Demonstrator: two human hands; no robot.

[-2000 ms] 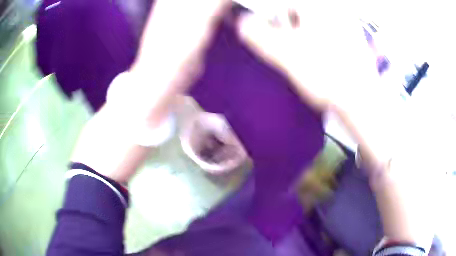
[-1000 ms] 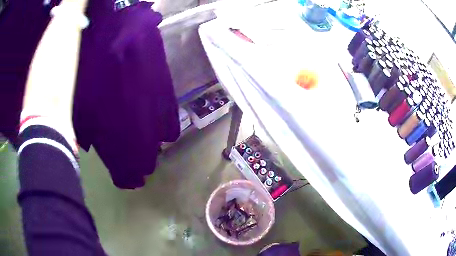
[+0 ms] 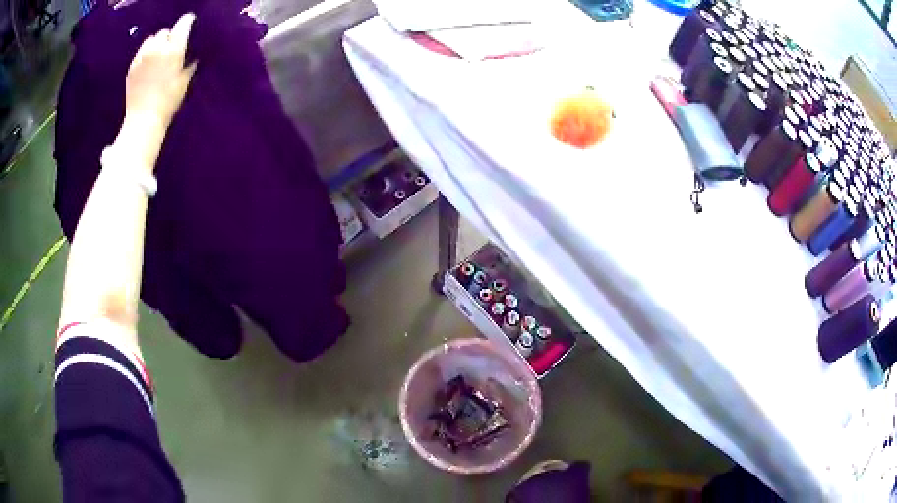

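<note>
A large heap of dark purple garments (image 3: 231, 187) hangs at the left, above the floor. My left hand (image 3: 160, 74) lies on the upper part of the heap, with fingers pointing up and apart. No cloth is seen gripped in it. A pale band is round the wrist, and the dark sleeve has a white-striped cuff. My right hand is not in view.
A white-covered table (image 3: 610, 246) fills the right, with an orange fluffy ball (image 3: 581, 120), a grey cylinder (image 3: 708, 145) and rows of thread cones (image 3: 848, 329). Below are a spool box (image 3: 507, 312) and a pink basket with scraps (image 3: 470, 406).
The purple garment is gone from in front of me, and my right hand has left view. My left hand moved to the heap and came down from the top edge. The view swung to the table.
</note>
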